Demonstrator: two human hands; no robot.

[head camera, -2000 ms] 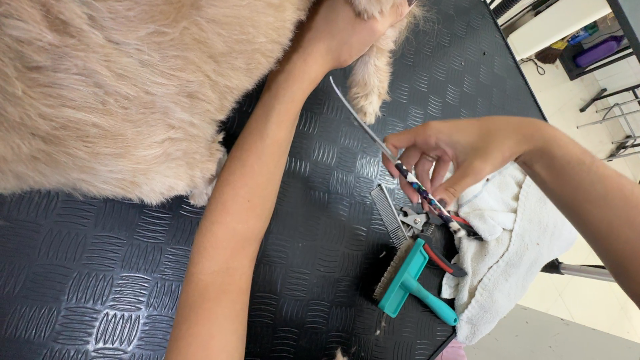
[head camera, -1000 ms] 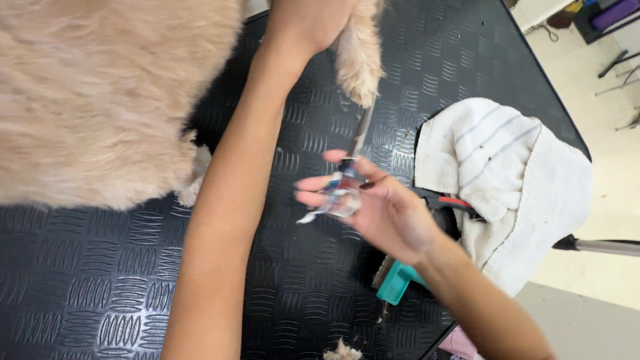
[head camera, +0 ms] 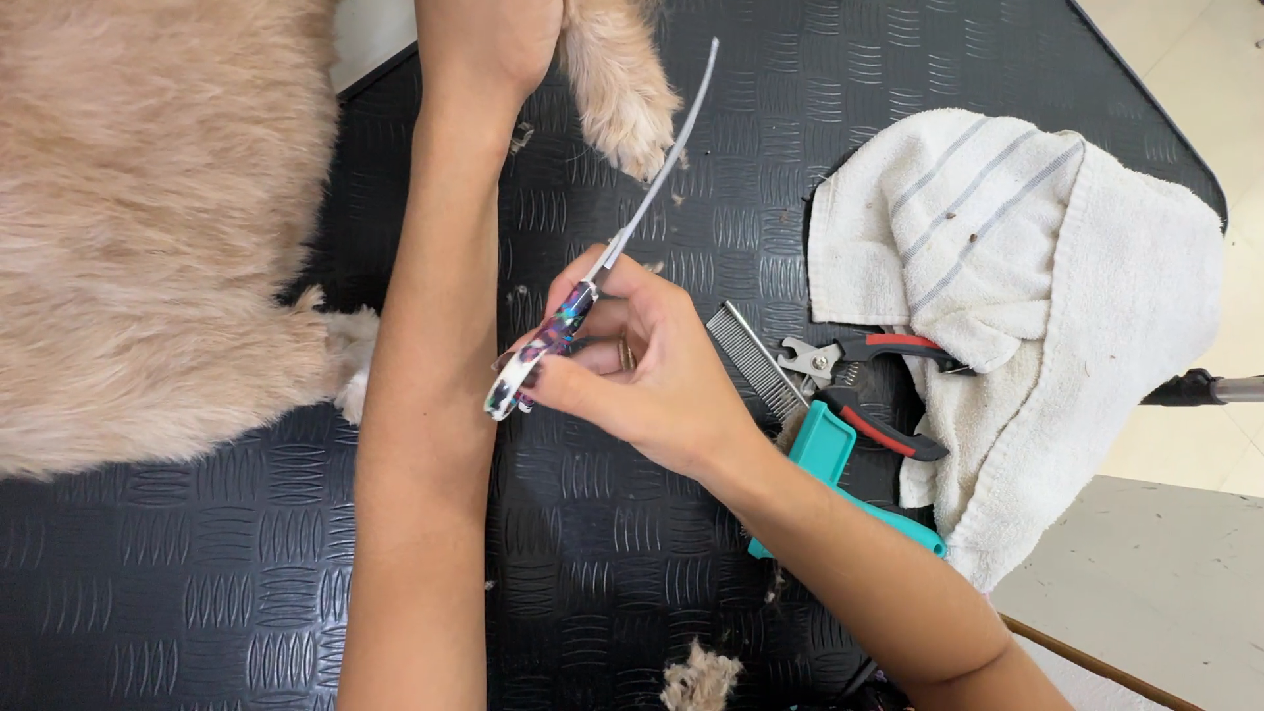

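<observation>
Curved grooming scissors [head camera: 553, 341] with patterned handles are in my right hand [head camera: 642, 370], fingers and thumb around the handles. Their thin blades point up and right, passing close by a furry front paw [head camera: 632, 128]; whether they touch the fur I cannot tell. At the top edge my left hand [head camera: 494, 44] is at the animal's leg, its fingers cut off by the frame, so its hold is not clear. The animal's light tan coat [head camera: 148, 227] fills the left side, and another paw [head camera: 354, 360] shows beside my left forearm.
Right of my right hand lie a metal comb [head camera: 755, 357], nail clippers with red and black handles [head camera: 864, 425] and a teal slicker brush [head camera: 825, 444]. A crumpled white towel [head camera: 1116, 286] is beside them. A tuft of cut fur [head camera: 699, 679] lies low on the black textured table [head camera: 583, 592].
The scissors were blurred near the paw a second ago; now they are in clearer view. Two seconds ago my right hand held them above the comb and clippers. My left hand stays by the leg.
</observation>
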